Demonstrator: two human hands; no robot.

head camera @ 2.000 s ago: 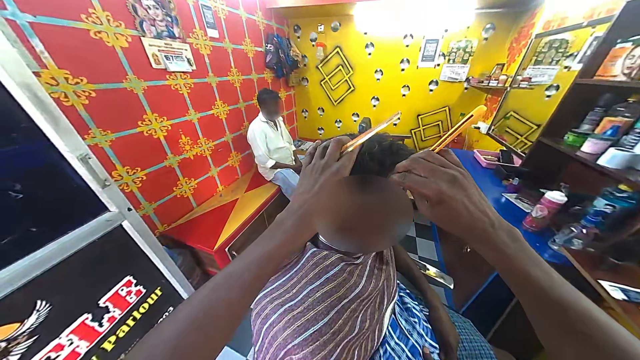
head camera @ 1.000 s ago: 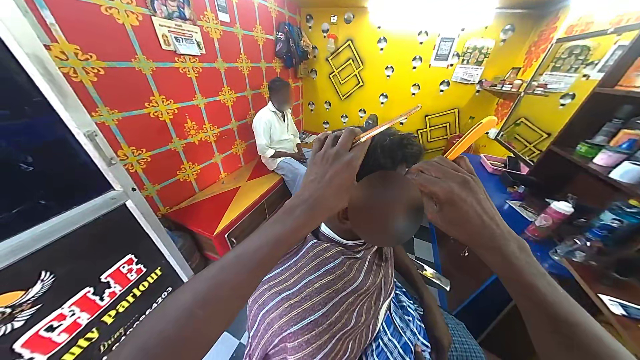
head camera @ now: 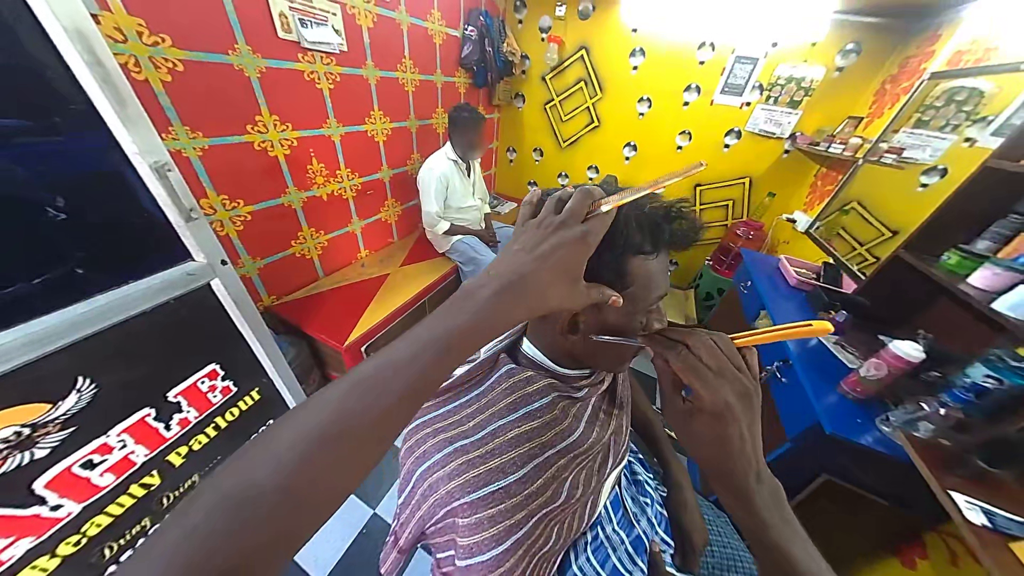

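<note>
My left hand (head camera: 564, 252) rests on the head of a seated person, its thumb by the temple, with an orange-brown comb (head camera: 648, 188) held between the fingers and pointing up to the right. My right hand (head camera: 704, 380) is at the person's cheek, shut on a straight razor with a yellow handle (head camera: 780, 333). The razor's metal blade (head camera: 616, 341) lies along the cheek, below and in front of the ear. Dark, tousled hair (head camera: 644, 224) shows under the comb. A striped cloth (head camera: 512, 456) covers the person's shoulders, over a white collar band (head camera: 552, 360).
Another person (head camera: 456, 192) sits on a red and yellow bench (head camera: 384, 300) behind. At the right stands a blue counter (head camera: 824, 384) with a pink tray (head camera: 808, 274) and a pink bottle (head camera: 884, 368). Shelves with bottles are at the far right; a glass door (head camera: 172, 200) is at the left.
My right hand has moved down from near the forehead to the cheek with the razor. The seated person's head is now turned to the right. My left hand remains on the head with the comb.
</note>
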